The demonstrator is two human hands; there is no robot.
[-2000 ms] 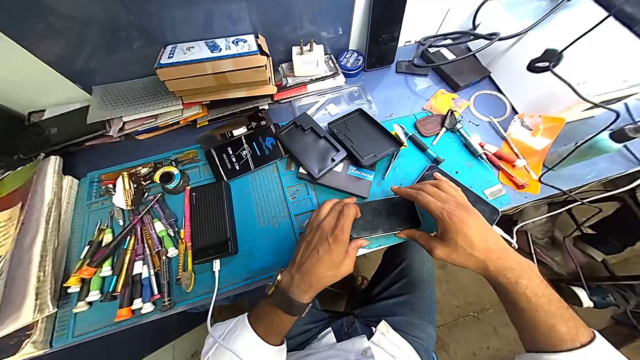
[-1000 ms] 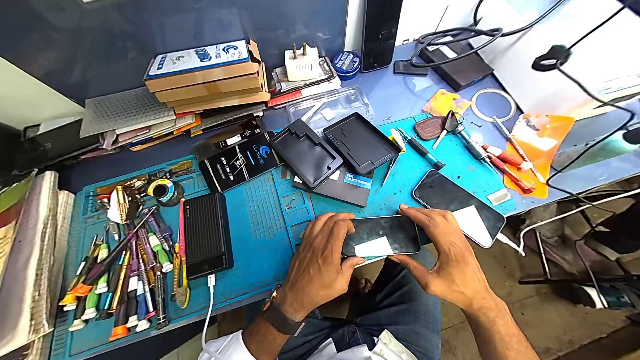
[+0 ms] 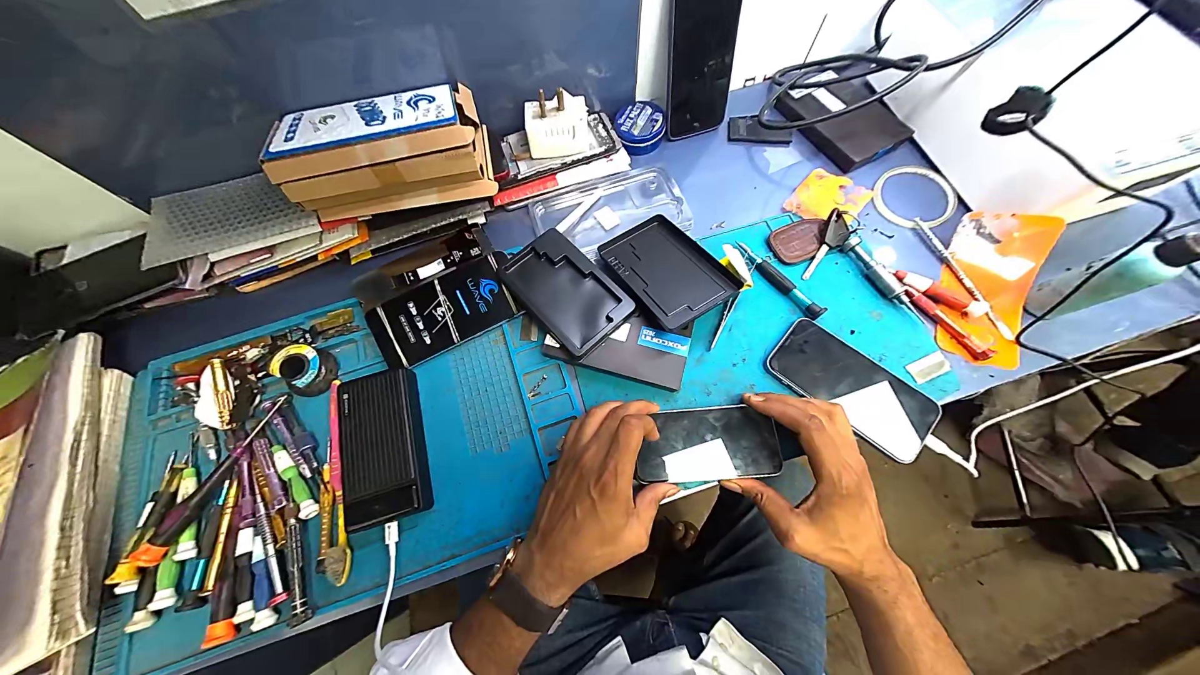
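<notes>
A dark smartphone lies level between my two hands at the front edge of the bench, its black screen facing up with a bright white reflection. My left hand grips its left end, fingers at the top edge and thumb at the bottom edge. The right end is held the same way by my right hand. Just right of my right hand, a second smartphone rests on the blue work mat with a white cable plugged into its end. Two black plastic trays sit beyond the held phone.
Several screwdrivers cover the left mat beside a black ribbed device. Cardboard boxes are stacked behind, near a white plug adapter. At right are red-handled pliers, an orange sheet and a black cable.
Both hands keep hold of the phone throughout. Two seconds ago its screen showed no white reflection and my right hand partly covered the second phone; more of that phone now shows.
</notes>
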